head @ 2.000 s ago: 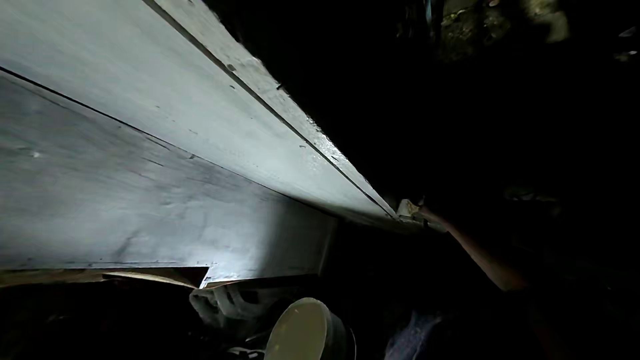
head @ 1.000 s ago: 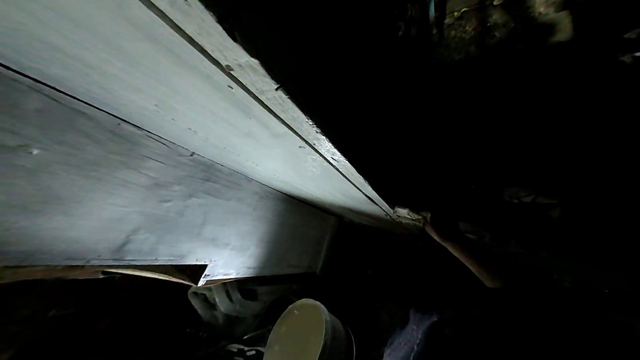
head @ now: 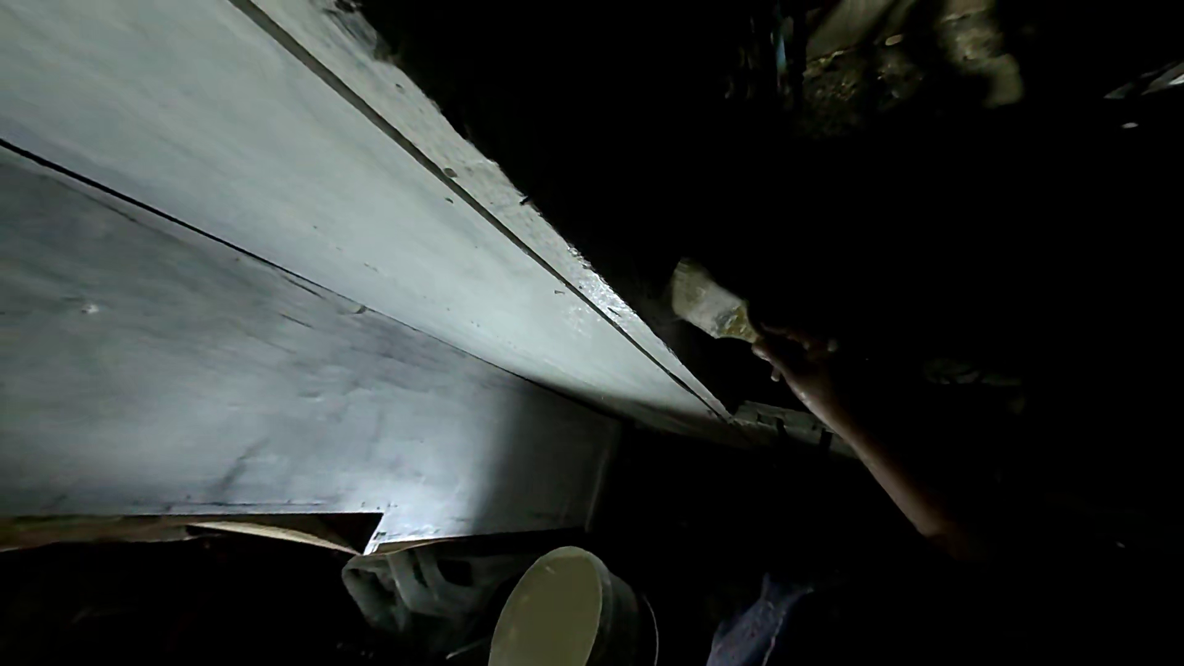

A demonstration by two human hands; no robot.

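My right hand (head: 795, 356), at the end of a bare forearm coming from the lower right, is closed around the handle of a wide paintbrush (head: 708, 301). The brush points up and left, its pale bristles a little apart from the edge of a long light-painted board (head: 601, 291). At the bottom, a bucket (head: 546, 610) shows its round mouth, pale inside. My left hand is not seen.
Painted panels (head: 277, 388) fill the left side, with a notch in the lower edge. Beside the bucket lies a grey object (head: 398, 587), too dim to name. A bluish cloth-like thing (head: 754, 629) is at the bottom. Darkness hides much of the right.
My right hand and the brush have moved up, away from the far end of the board's edge, where they were in the earlier frames.
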